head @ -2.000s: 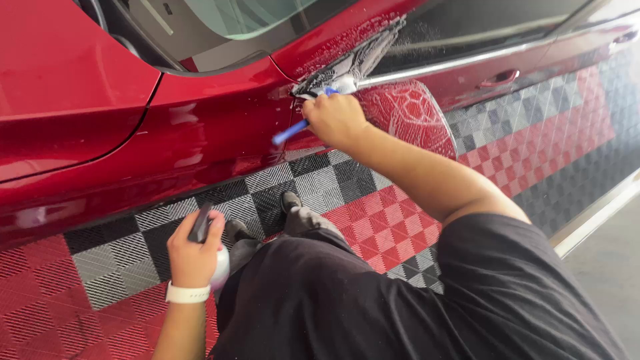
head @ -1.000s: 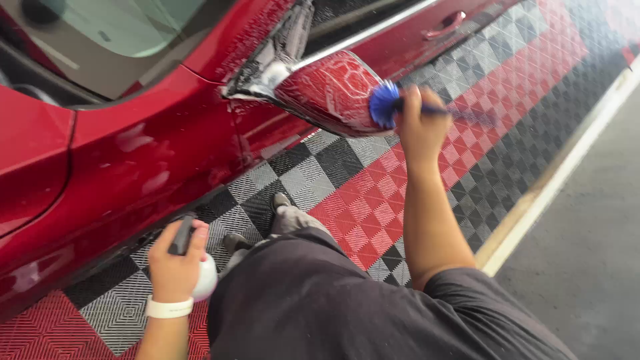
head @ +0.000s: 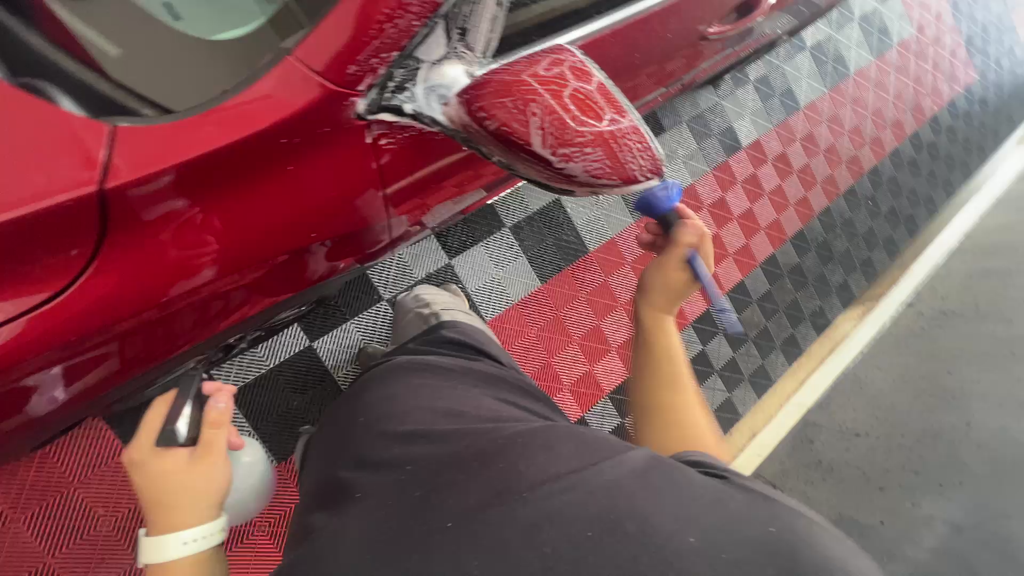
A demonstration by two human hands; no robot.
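My right hand [head: 676, 264] grips a blue-handled detailing brush [head: 658, 200]; its blue bristles are at the lower outer tip of the red side mirror housing [head: 560, 120]. White foam streaks the housing, and thicker suds cover the mirror base [head: 436, 92] and the window corner. Low at the left, my left hand [head: 188, 464] holds a spray bottle by its black sprayer head [head: 186, 408], with the rounded pale bottle body [head: 250, 482] showing behind the wrist. A white band is around that wrist.
The red car's fender [head: 240, 200] and door run along the upper left, with the windshield [head: 184, 48] above. Ribbed floor tiles [head: 560, 328] in red, grey and black lie beneath me. A pale edge strip [head: 872, 320] borders grey floor at the right.
The brush has moved from the mirror's base, close to the car body, out to the housing's outer tip, then around to its lower edge. My left hand still holds the spray bottle.
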